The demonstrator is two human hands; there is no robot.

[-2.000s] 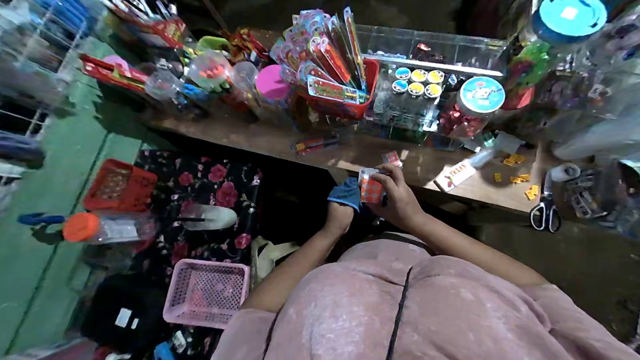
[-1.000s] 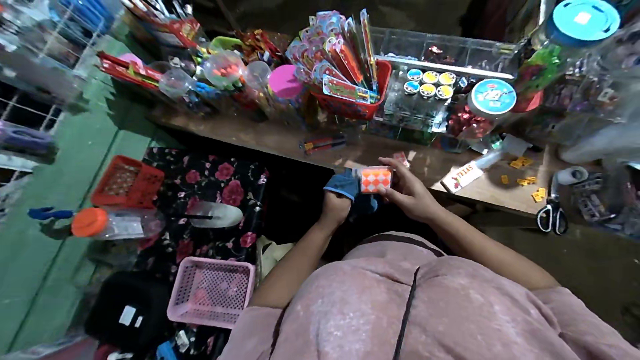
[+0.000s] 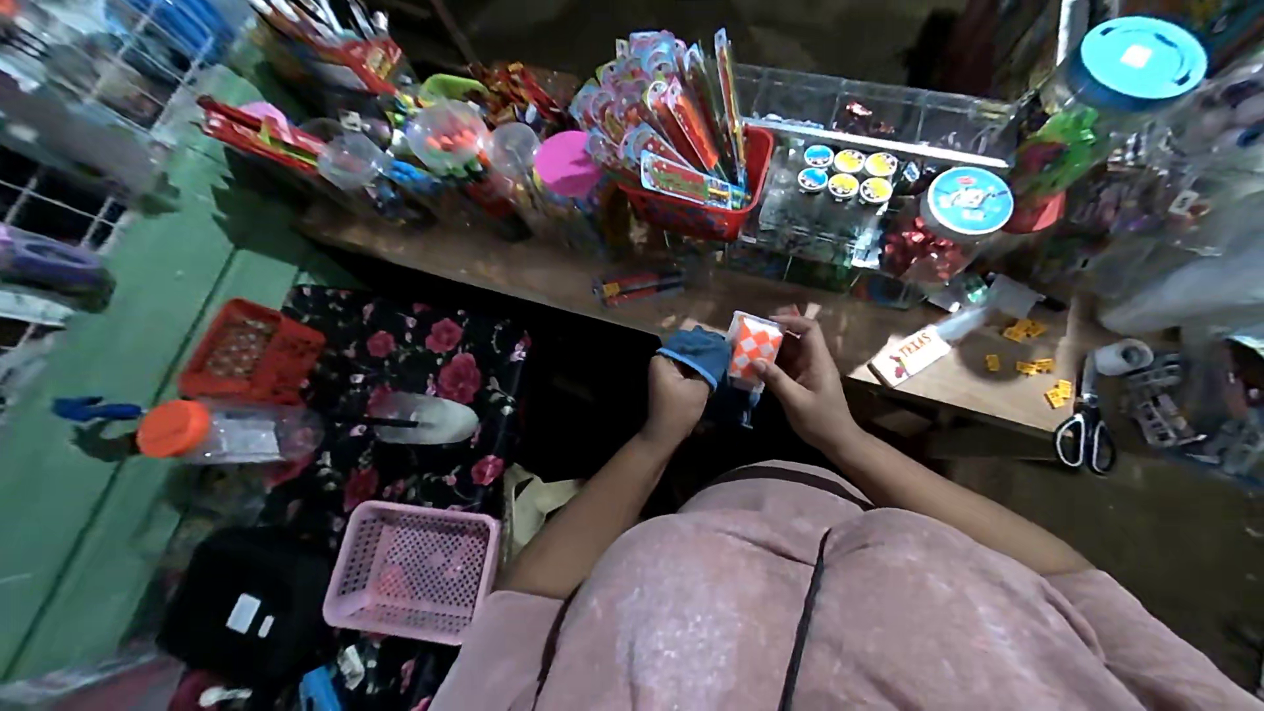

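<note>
My left hand (image 3: 679, 395) grips a blue cloth (image 3: 697, 354), part of which hangs below the fingers. Close beside it, my right hand (image 3: 810, 380) holds a small box with an orange and white checkered face (image 3: 755, 348) between thumb and fingers, and the cloth touches or nearly touches the box's left side. Both hands are in front of my body at the front edge of the wooden counter (image 3: 533, 281). A white box with red lettering (image 3: 910, 354) lies on the counter to the right, near small yellow pieces (image 3: 1027, 330).
A red basket of colourful packets (image 3: 691, 215), a blue-lidded tub (image 3: 970, 200) and jars line the counter. Scissors (image 3: 1084, 434) rest at its right end. At left, a flowered cloth (image 3: 459, 346) bears a pink basket (image 3: 341, 573), a red basket (image 3: 202, 351) and an orange-lidded jar (image 3: 174, 429).
The checkered box, tilted and partly covered at first, was turned sideways one second ago and is now upright in my right hand. My left hand keeps hold of the blue cloth.
</note>
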